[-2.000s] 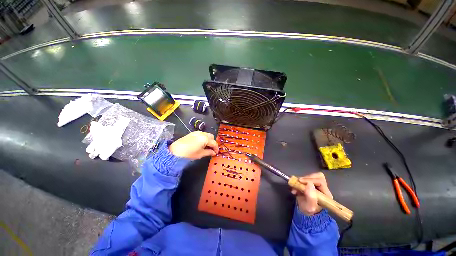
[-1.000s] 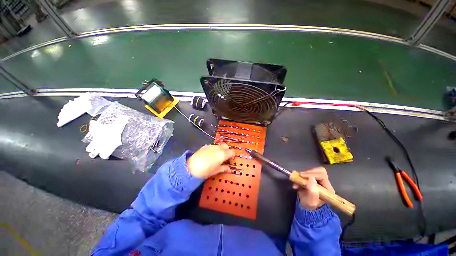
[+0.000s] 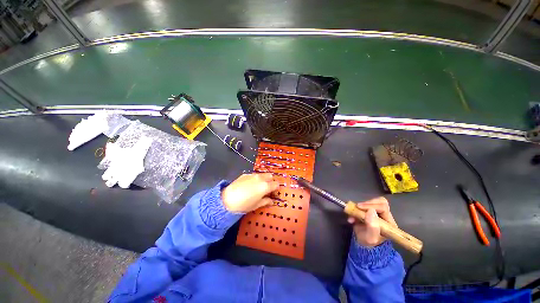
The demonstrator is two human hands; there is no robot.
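The orange-red perforated board [image 3: 272,231] lies on the black bench, with small dark parts in rows on its upper half. My right hand [image 3: 371,222] grips the wooden handle of the soldering iron [image 3: 325,194]; its tip is at the board's upper middle, near the right edge. My left hand [image 3: 250,192] is over the board's left edge, fingers bent down at the parts; what is between its fingertips is too small to tell. Solder wire [image 3: 235,151] runs from the reel [image 3: 186,113] on a yellow base to the board near my left hand.
A black fan [image 3: 288,116] stands behind the board, with two small dark cylinders [image 3: 232,142] to its left. White gloves [image 3: 128,161] lie on clear plastic [image 3: 169,160] at left. At right are the yellow sponge stand [image 3: 398,178], orange-handled cutters [image 3: 480,218] and a black cord.
My left hand has moved right and slightly down over the board since two seconds ago. The solder wire now reaches the board's left edge. The iron has moved only slightly.
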